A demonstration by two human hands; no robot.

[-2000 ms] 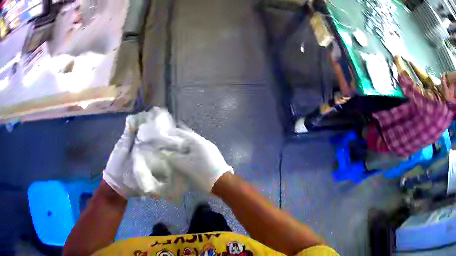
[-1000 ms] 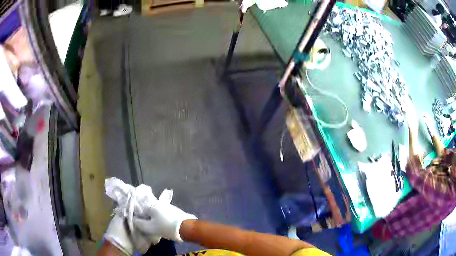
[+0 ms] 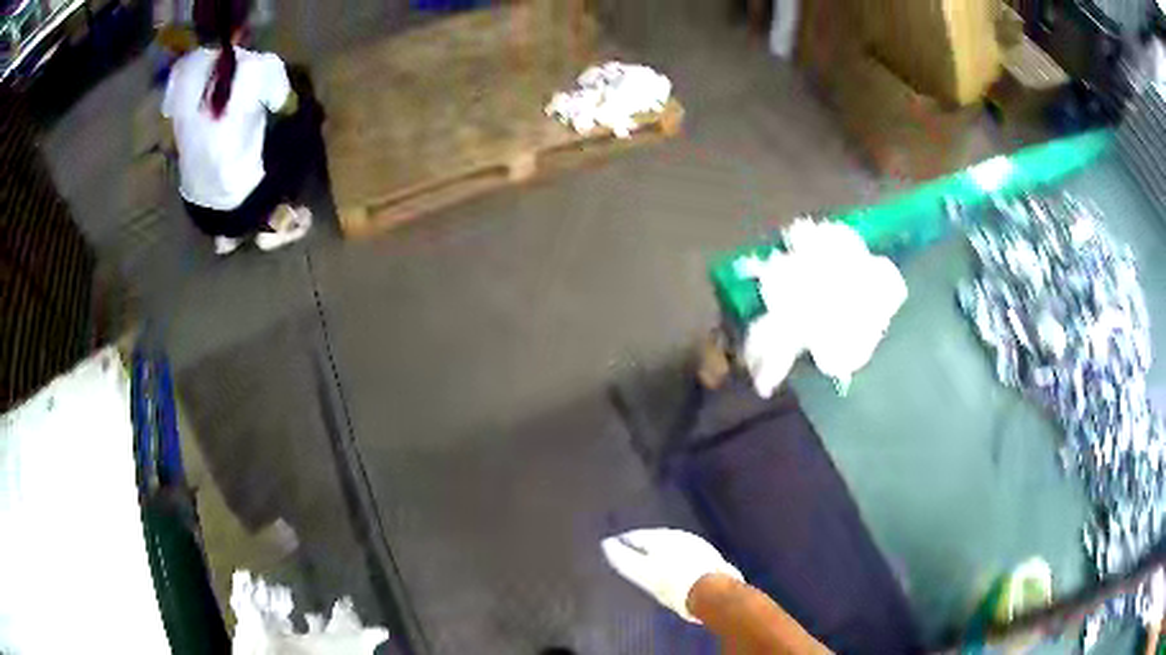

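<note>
My right hand, in a white glove, is over the floor at bottom centre. It looks empty and loosely extended, with the fingers pointing left. A crumpled white cloth shows at the bottom left, cut off by the frame's edge. My left hand cannot be told apart from this white cloth. A larger crumpled white cloth heap lies on the near left corner of the green workbench. Many small shiny metal parts are spread on the bench further right.
A low wooden platform stands ahead, with a white bundle on its right edge. A person in a white top crouches at its left. Cardboard boxes stand at the back right. A white-topped surface is at the left.
The view has moved forward, bringing the platform and crouching person into sight. My right hand has come away from the cloth, which now shows at the bottom left.
</note>
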